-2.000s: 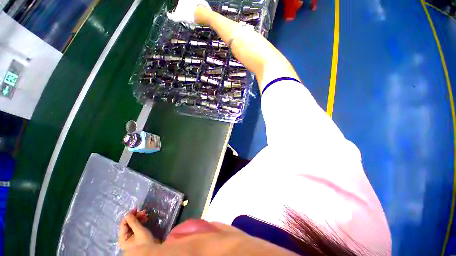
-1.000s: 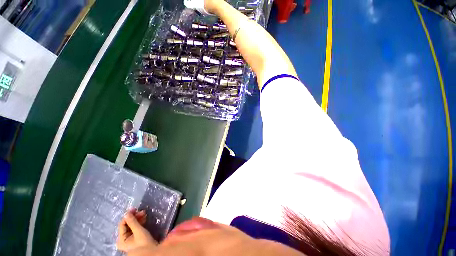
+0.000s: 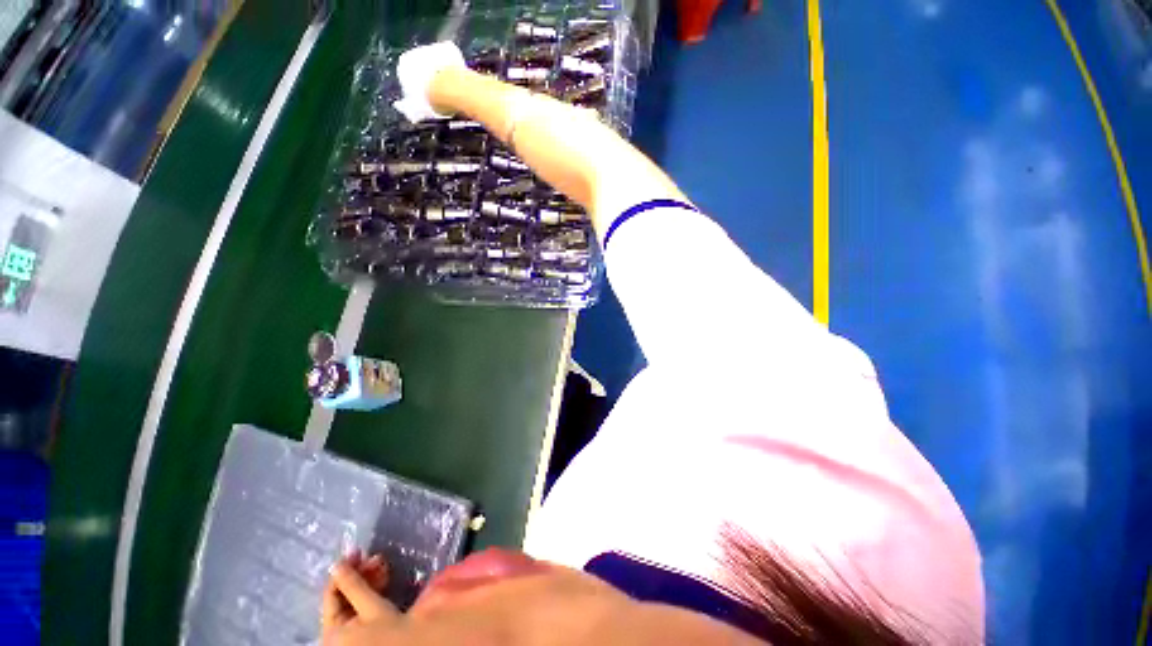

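My right hand (image 3: 430, 81) wears a white glove and is over the left part of the filled blister tray (image 3: 331, 259); its fingers are too blurred to tell whether they hold a part. The tray holds rows of silver and dark metal parts (image 3: 478, 268) under and around my forearm. My bare left hand (image 3: 360, 591) is over the wrapped blister tray (image 3: 272, 505), low in the picture, its fingertips close together; whether something is between them cannot be told. Part of that hand is hidden by my face.
A light blue solvent bottle (image 3: 369, 382) with a metal pump top and open lid stands between the two trays. A small pale scrap (image 3: 476, 521) lies by the wrapped tray's corner. The green bench (image 3: 474, 366) ends at a pale edge. A red stool (image 3: 697, 18) stands on the blue floor.
My right hand was at the filled tray's far edge and is now nearer and further left over it. My left hand has stayed over the wrapped tray. The view has shifted slightly.
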